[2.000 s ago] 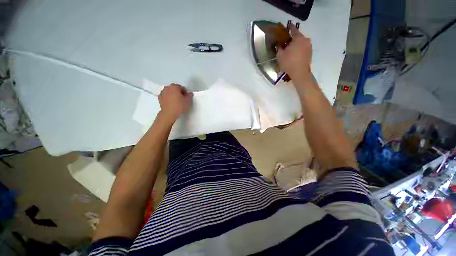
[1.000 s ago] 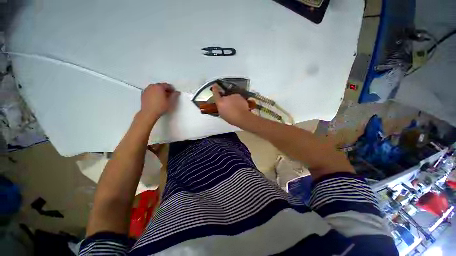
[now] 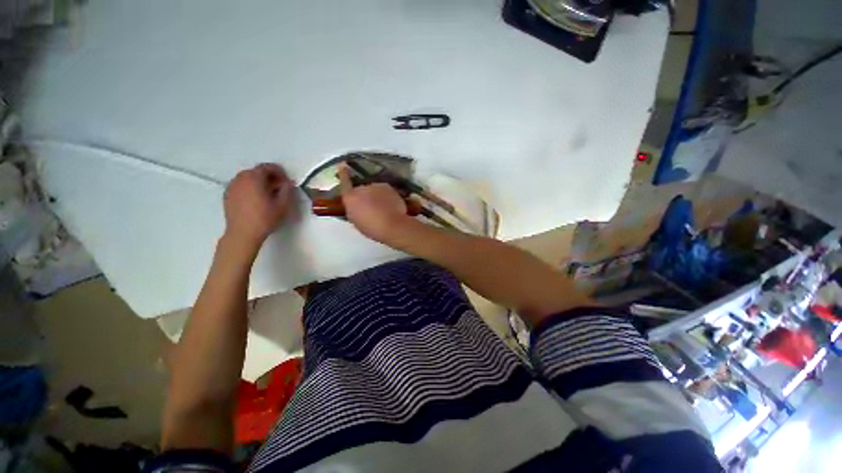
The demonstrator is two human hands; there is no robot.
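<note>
A white cloth [image 3: 166, 231] lies along the near edge of the white table, hard to tell from it. A thin raised seam line [image 3: 129, 157] runs from the far left to my left hand. My left hand [image 3: 258, 199] has its fingertips closed together on the cloth at the seam. My right hand [image 3: 372, 209] grips the brown-orange handle of the steam iron [image 3: 325, 177]. The iron lies flat on the cloth, its tip pointing left, close to my left fingers. Black thread snips [image 3: 421, 121] lie beyond the iron.
A second iron [image 3: 574, 17] stands on a dark pad [image 3: 554, 39] at the far right. The iron's hose [image 3: 462, 218] trails right over the table's near edge. A red plastic thing [image 3: 263, 402] and a pale angular shape [image 3: 277, 323] are below the table.
The right hand took the iron from the right side of the table to the seam, then slid it left. The left hand moved left along the seam.
</note>
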